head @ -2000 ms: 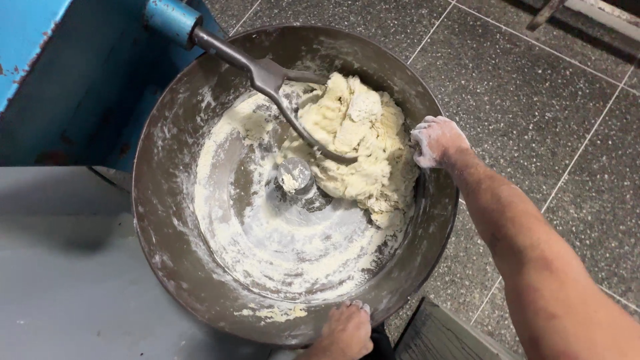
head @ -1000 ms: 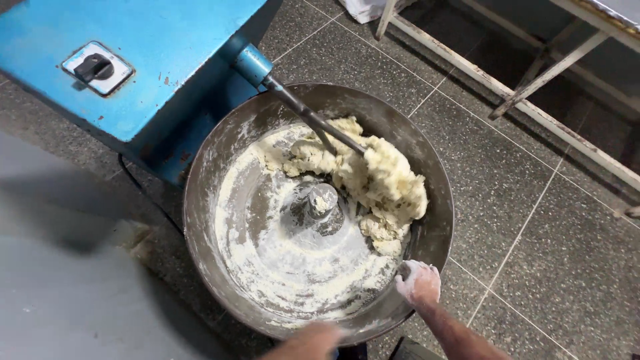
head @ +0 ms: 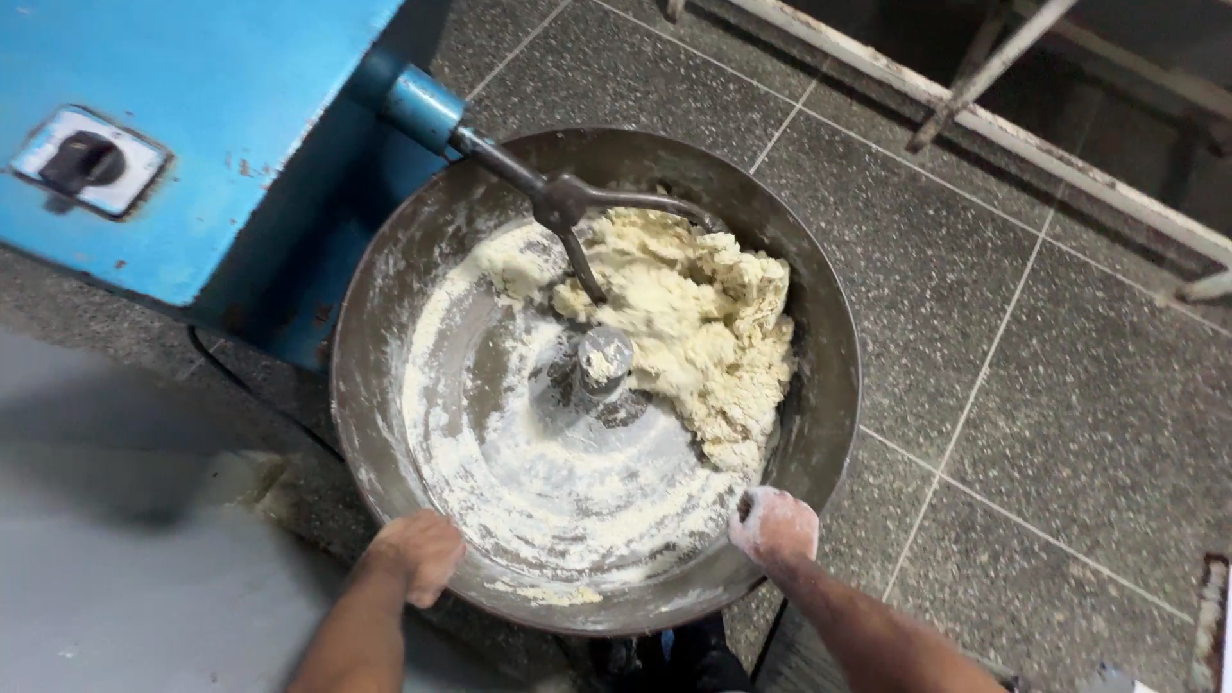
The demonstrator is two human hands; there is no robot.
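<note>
A wide metal mixer bowl [head: 828,414] has flour smeared over its floor and around a central post [head: 605,358]. Shaggy pale dough [head: 693,318] lies along the bowl's upper right side, with the forked metal mixing arm [head: 560,202] reaching into it. My left hand [head: 421,553] is curled at the lower left rim and looks slightly blurred; whether it grips the rim is not plain. At the lower right, my flour-coated right hand [head: 776,525] is closed over the rim, its fingertips partly hidden.
The blue mixer housing [head: 221,164] with a rotary switch [head: 87,162] stands at upper left. A dark cable [head: 260,393] runs beside the bowl. A grey surface [head: 125,539] lies at lower left, and a worn metal frame [head: 972,115] at upper right.
Along the rim, my left hand has moved left from the bottom, and my right hand has moved from beside the dough to the lower right. The mixing arm's fork has turned and the dough has shifted. The view has moved.
</note>
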